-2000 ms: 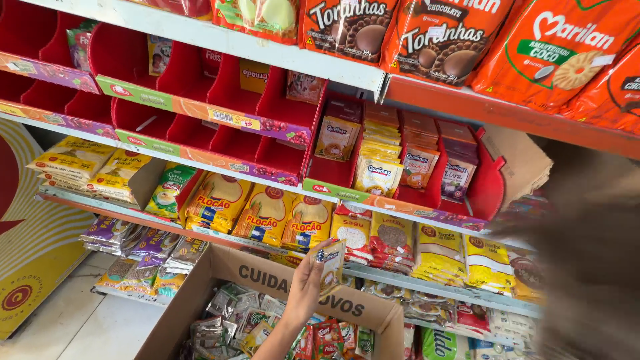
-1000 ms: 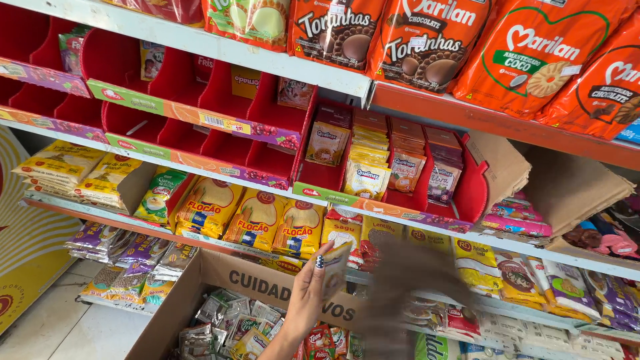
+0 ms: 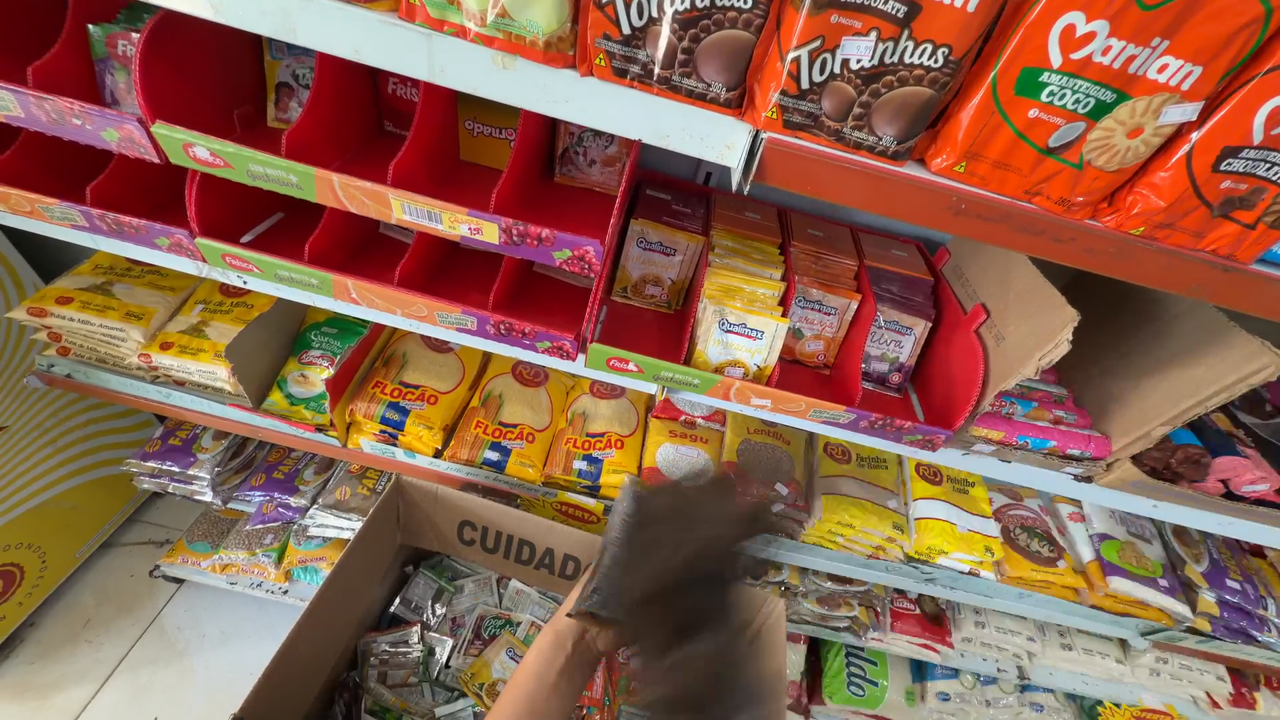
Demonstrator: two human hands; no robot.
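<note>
My left hand point(image 3: 600, 632) reaches up from the bottom centre, above the open cardboard box point(image 3: 490, 545). It grips a small packet point(image 3: 612, 550), seen at a steep angle and largely covered. A dark, heavily blurred shape point(image 3: 690, 590) overlaps the packet and fingers; whether it is my right hand, and what it holds, cannot be made out. Many drink-mix sachets point(image 3: 430, 655) lie loose in the box. Above, a red display tray point(image 3: 650, 345) holds upright rows of Qualimax sachets point(image 3: 738, 335) in separate compartments.
Further red display trays point(image 3: 340, 150) stand at upper left, several compartments holding few sachets. Yellow Flocão bags point(image 3: 510, 415) line the shelf below. Orange Marilan biscuit packs point(image 3: 1080, 100) fill the top shelf. An open cardboard carton point(image 3: 1150, 370) sits at right.
The dark blurred shape has moved left from the right side, over my left hand and its packet. The packet's printed face, visible two seconds ago, is now hidden.
</note>
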